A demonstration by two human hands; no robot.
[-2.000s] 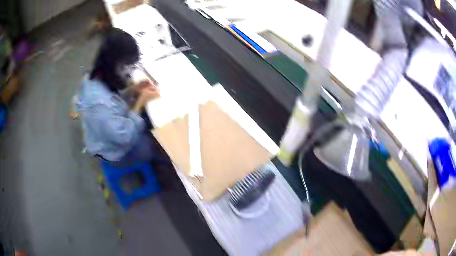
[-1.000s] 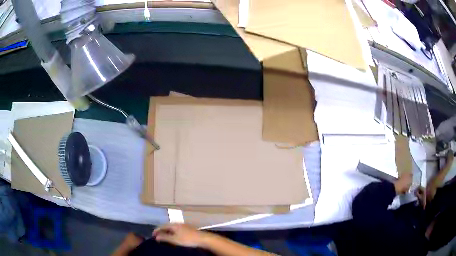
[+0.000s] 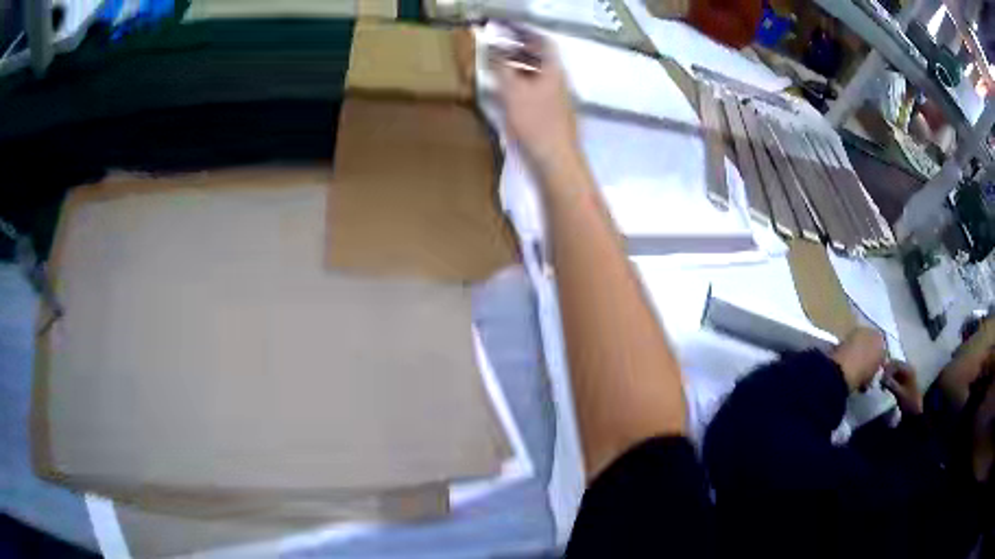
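My right hand [image 3: 528,93] reaches to the far side of the bench, at the top centre, with the forearm stretched up from the bottom edge. The fingers are blurred beside a white edge, and I cannot tell whether they hold anything. My left hand is not in view. Large stacked cardboard sheets [image 3: 262,339] lie at the left in front of me. A smaller, darker brown cardboard piece [image 3: 415,186] overlaps their far right corner. White sheets or foam [image 3: 644,175] lie to the right of my forearm.
Grey strips with white edges [image 3: 802,175] lie in rows at the upper right. A person in dark sleeves [image 3: 780,437] sits close on the right, hands near a grey-white bar [image 3: 764,322]. A metal gooseneck end [image 3: 44,289] stands at the far left.
The view has swung right. My right arm has moved from the near bench edge to the far side. My other hand, fan and clear lamp shade have left the picture.
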